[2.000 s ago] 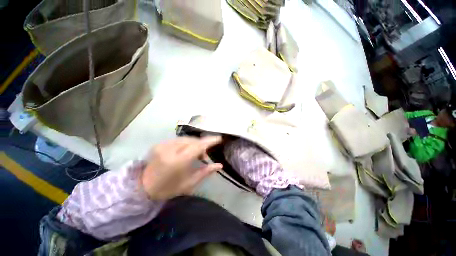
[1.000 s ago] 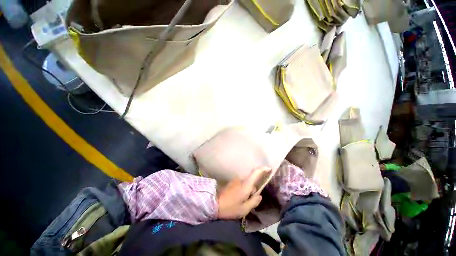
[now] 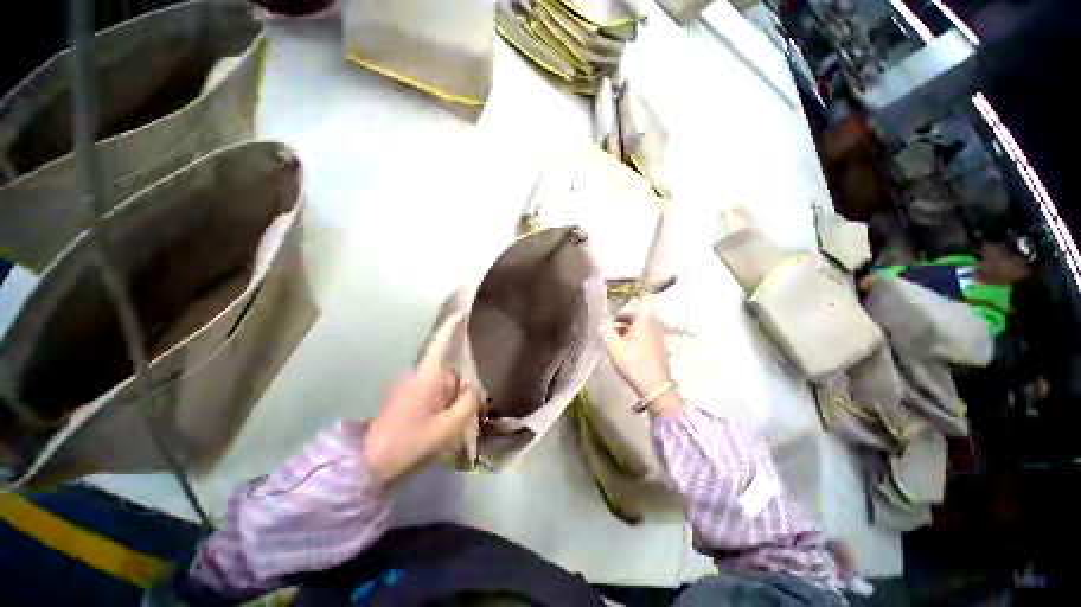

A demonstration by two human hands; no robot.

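A small beige bag body (image 3: 533,326) stands in front of me with its mouth open and its brown lining showing. My left hand (image 3: 415,425) holds its near left side, with thumb and fingers at the edge. My right hand (image 3: 640,356) is at its right side, fingers against the outer wall; the fingertips are partly hidden. A flat bag body (image 3: 622,421) with a yellow edge lies on the table under and beside my right hand. Another beige bag body (image 3: 599,196) lies just behind the open one.
Two large open bag bodies stand at the left, the nearer one (image 3: 255,338) behind a hanging cord (image 3: 119,285). Piles of flat bag bodies (image 3: 818,314) lie at the right of the white table (image 3: 379,237). A person in green (image 3: 990,302) is beyond.
The small bag body is now upright with its mouth open, further from my body. My right hand has come out of the bag to its right side. The view has shifted.
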